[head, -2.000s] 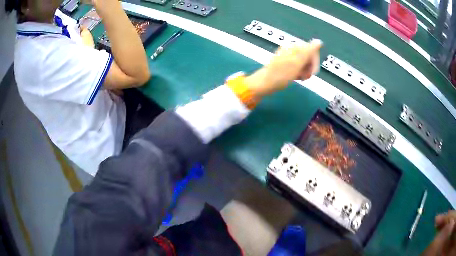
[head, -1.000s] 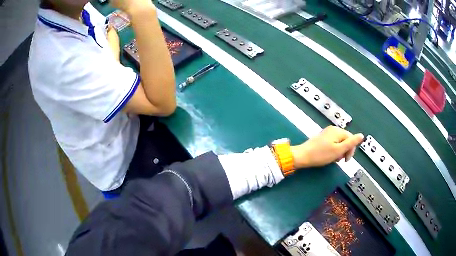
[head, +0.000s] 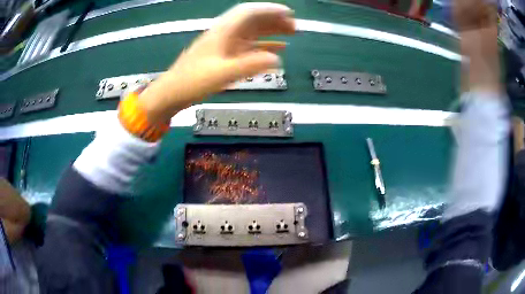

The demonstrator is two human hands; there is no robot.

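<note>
My left hand [head: 236, 49], with an orange watch at the wrist, is raised over the far part of the bench. Its fingers are apart and I see nothing in it. My right hand [head: 475, 14] is blurred at the top right edge; its grip is unclear. A grey metal housing [head: 242, 225] with four openings lies across the near edge of the black tray [head: 296, 178]. A loose pile of copper coils [head: 230, 177] lies behind it in the tray. Another housing [head: 244, 123] lies just beyond the tray. Tweezers [head: 376, 166] lie on the green bench to the right.
More housings lie in a row farther back, one [head: 348, 81] at the right and one [head: 39, 101] at the left. One behind my left hand is partly covered. White strips run along the bench [head: 403, 129]. Another person's arm [head: 12, 212] is at the left edge.
The view has swung right, so the tray is now centred. My left hand has gone from nearly closed fingers to spread ones. My right arm has come into view, raised at the right.
</note>
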